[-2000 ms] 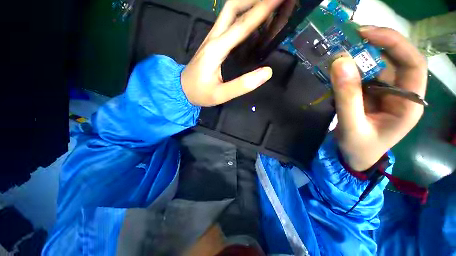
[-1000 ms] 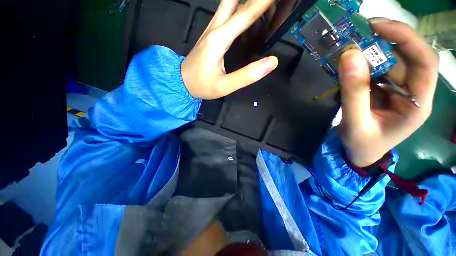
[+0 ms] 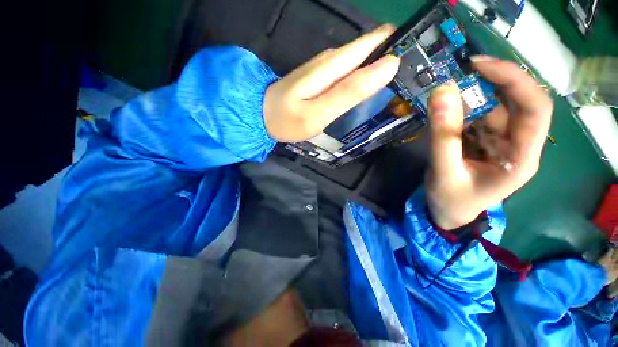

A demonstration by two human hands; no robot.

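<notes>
My left hand (image 3: 318,95) is bare and holds the phone housing (image 3: 332,150) by its left side, thumb near the board. The housing lies tilted with its open silver-white inside up. My right hand (image 3: 484,142) is bare and holds the blue mainboard (image 3: 444,73) by its right end, thumb on top. The board is over the upper part of the housing; I cannot tell whether it is seated. An orange-gold flex shows below the board, inside the housing. The tweezers cannot be made out clearly in the right hand.
The black tray (image 3: 234,30) lies under the hands on the green mat (image 3: 542,203). A white strip (image 3: 539,47) crosses at upper right, with a yellowish translucent cylinder (image 3: 596,81) on it. A red block (image 3: 606,213) is at far right. A neighbouring person's blue sleeve (image 3: 555,298) is at lower right.
The housing, earlier edge-on beside my left hand, is now turned open side up and lies under the board. My left thumb has closed in on it. My right hand has moved slightly left.
</notes>
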